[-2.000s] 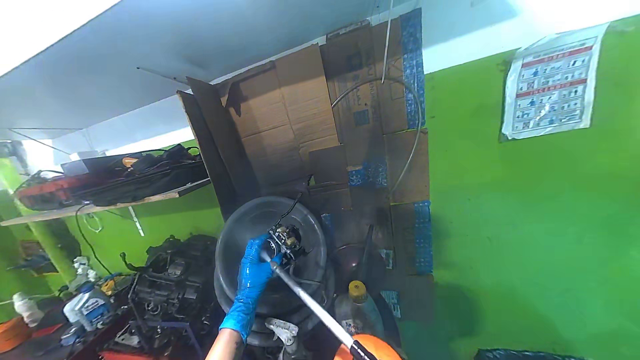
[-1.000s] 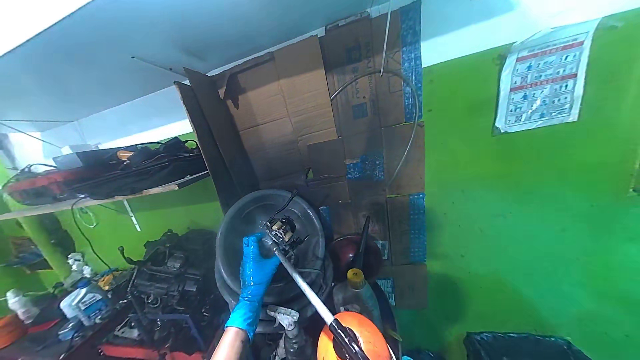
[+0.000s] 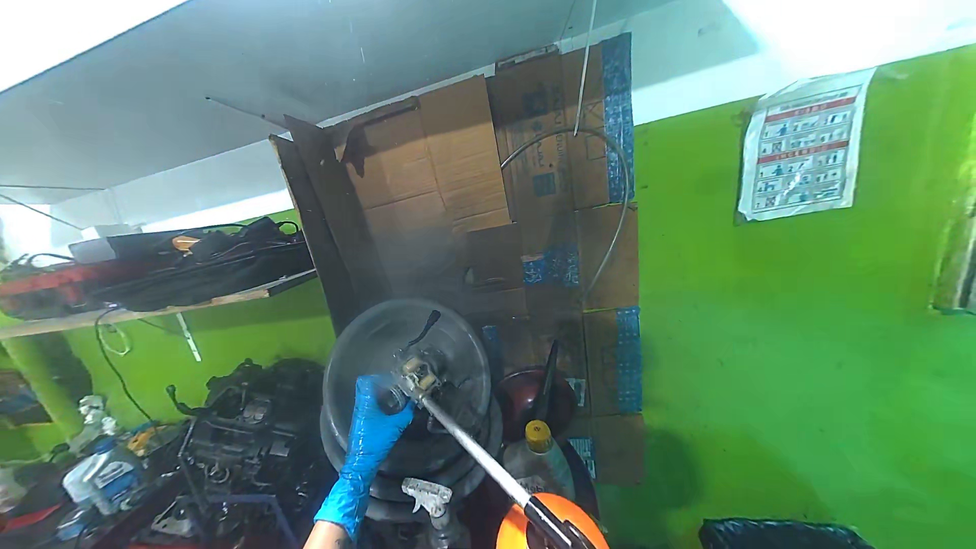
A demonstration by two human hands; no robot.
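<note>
My left hand (image 3: pixel 375 427), in a blue glove, holds a small metal part, which looks like a carburetor (image 3: pixel 418 375), over a round dark basin (image 3: pixel 351 343). The tip of a long metal spray wand (image 3: pixel 480 456) is close against the part, and fine mist hangs around it. The wand runs down right to a black handle section beside an orange round object (image 3: pixel 550 522). My right hand does not show. A short black hose or cable sticks up from the part.
Below the basin stands a spray bottle (image 3: pixel 428 496); right of it, a yellow-capped bottle (image 3: pixel 538 450) and a dark red bowl (image 3: pixel 526 396). An engine (image 3: pixel 252 435) and a jug (image 3: pixel 103 473) are at left. Cardboard (image 3: pixel 457 168) covers the wall behind.
The part in my left hand has been turned, and its black hose or cable points a different way. More mist shows over the basin than one second ago.
</note>
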